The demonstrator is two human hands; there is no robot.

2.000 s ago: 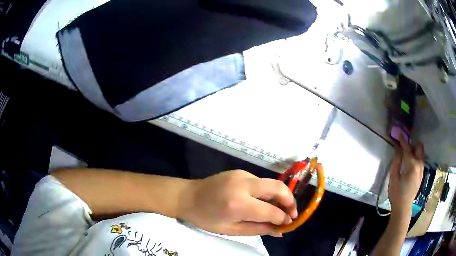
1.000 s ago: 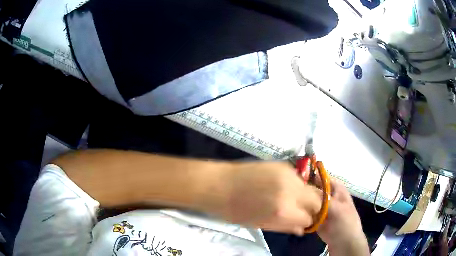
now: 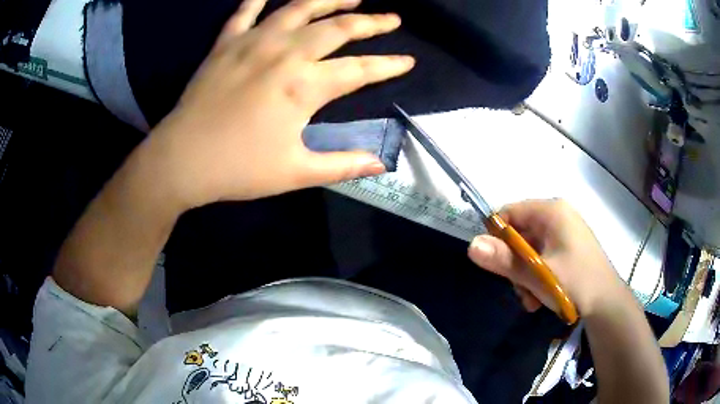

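Observation:
The black garment panel [image 3: 474,47] lies on the white table at the top. A pale grey-blue interfaced strip [image 3: 347,136] runs along its near edge, and another pale band shows at its left. My left hand [image 3: 276,102] lies spread on the panel, fingers apart, thumb along the strip; it covers part of the strip. My right hand [image 3: 556,248] grips the orange-handled scissors [image 3: 450,170]. Their blades look closed and point up-left, with the tip at the panel's edge just above the strip's right end.
A measuring tape [image 3: 410,202] runs along the table's front edge. The white machine head [image 3: 647,47] is at the top right, with a phone [image 3: 667,177] showing a pink-purple screen below it. Boxes and papers [image 3: 691,300] are at the lower right.
The scissors have passed from my left hand to my right and now point at the panel. My left hand has moved up onto the panel. My right hand has left the phone.

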